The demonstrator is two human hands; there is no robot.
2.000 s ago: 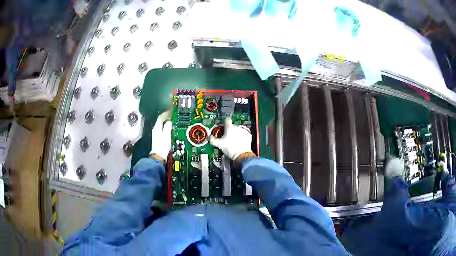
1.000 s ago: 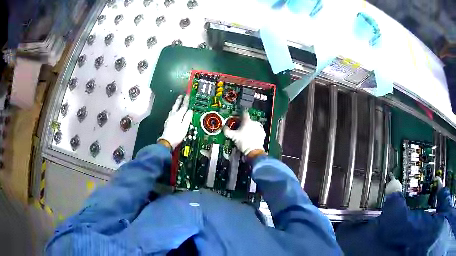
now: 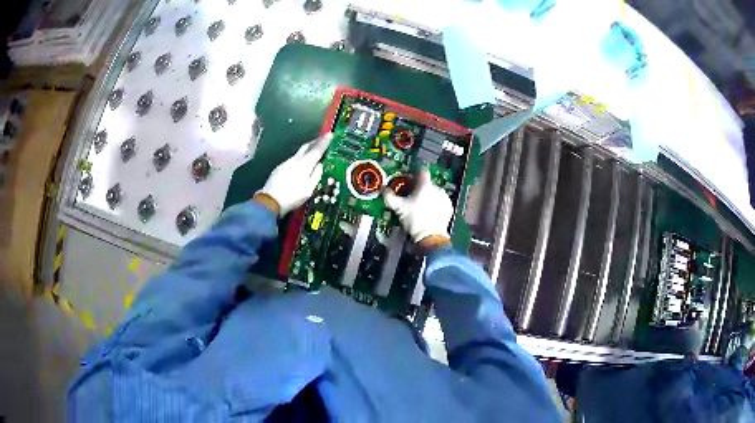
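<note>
The toroid power board lies in a red-edged housing on a dark green pallet, tilted in view. My left hand, in a white glove, rests along the housing's left edge with fingers near the board's upper left; whether it grips the edge cannot be told. My right hand, gloved, is over the board's right middle, with fingertips at the second copper-orange ring and partly covering it. Whether it pinches the ring cannot be told. The first ring shows fully.
A ball transfer table lies left. Conveyor rollers lie right of the pallet. Teal film strips hang off the white shelf. Another board is far right, beside a coworker's blue sleeve.
The view has shifted and turned, so the unit appears higher, further right and more tilted. My left hand has moved from beside the housing onto its left edge. My right hand remains at the second ring.
</note>
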